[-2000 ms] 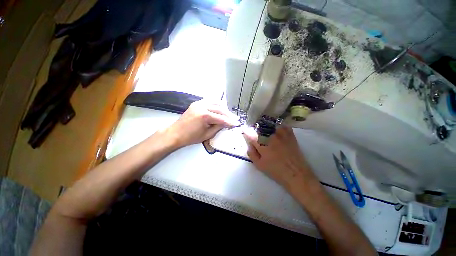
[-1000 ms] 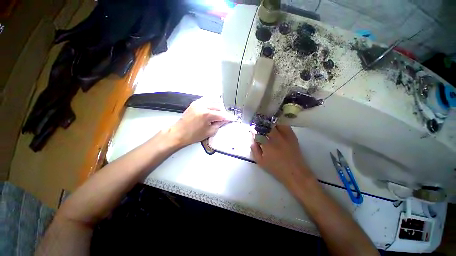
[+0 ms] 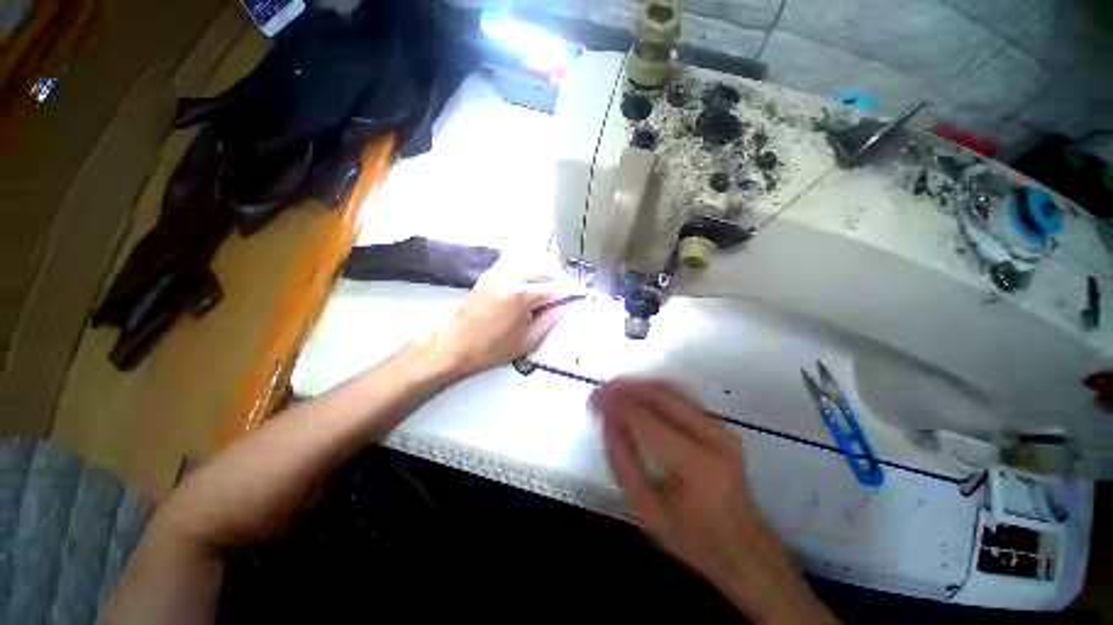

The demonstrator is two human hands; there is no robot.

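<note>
A long, dark, shiny strap-like work piece (image 3: 421, 260) lies on the white table, its right end under my left hand by the needle area (image 3: 588, 283). My left hand (image 3: 507, 320) holds that end against the table; glare hides the fingertips. My right hand (image 3: 665, 458) is blurred, in front of the needle area and off the work piece. Its fingers are bent, and I cannot tell whether they hold anything. The white sewing machine (image 3: 793, 263) stands behind both hands.
Blue-handled thread snips (image 3: 845, 427) lie right of my right hand. A parts tray (image 3: 1011, 543) is at the table's right end. Dark cut pieces (image 3: 281, 134) are heaped on cardboard (image 3: 86, 403) at the left. A phone (image 3: 273, 15) shows at the upper left. A lamp (image 3: 527, 43) glows behind.
My right hand has left the needle area and moved down towards the table's front edge. My left hand stays on the work piece. The view has shifted, and the phone now shows.
</note>
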